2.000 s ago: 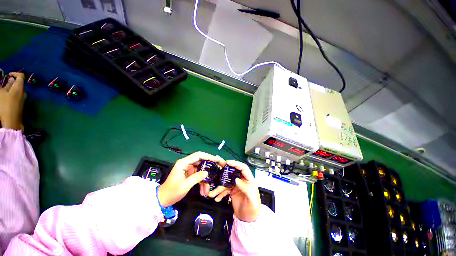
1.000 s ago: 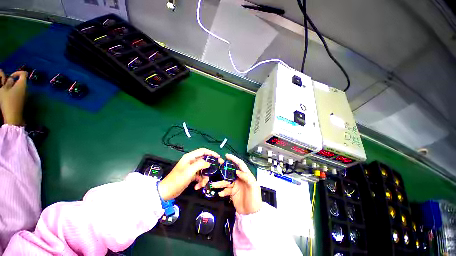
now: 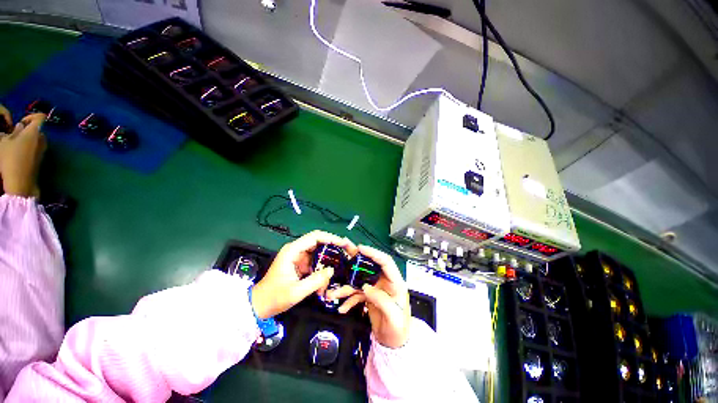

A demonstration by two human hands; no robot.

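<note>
My left hand (image 3: pixel 293 274), with a blue band at the wrist, holds a small round black unit (image 3: pixel 329 258) with reddish and white glints. My right hand (image 3: pixel 383 302) holds a second round black unit (image 3: pixel 364 271) with a green line on its face. The two units are side by side above a black parts tray (image 3: pixel 296 356). The tray has round pockets with shiny units (image 3: pixel 323 347) in several of them. My hands and sleeves hide part of the tray.
Another person's hand (image 3: pixel 22 154) is at the left by several units on a blue mat (image 3: pixel 157 149). Stacked black trays (image 3: pixel 228 71) stand at back left. Test leads (image 3: pixel 315 211) lie behind my hands. Two power supplies (image 3: pixel 453 177), white paper (image 3: pixel 464 323) and more trays (image 3: pixel 543 334) are at right.
The two units have turned slightly in my hands, and their glints differ. Both hands stay in nearly the same place. The other person's hand has shifted slightly at the left.
</note>
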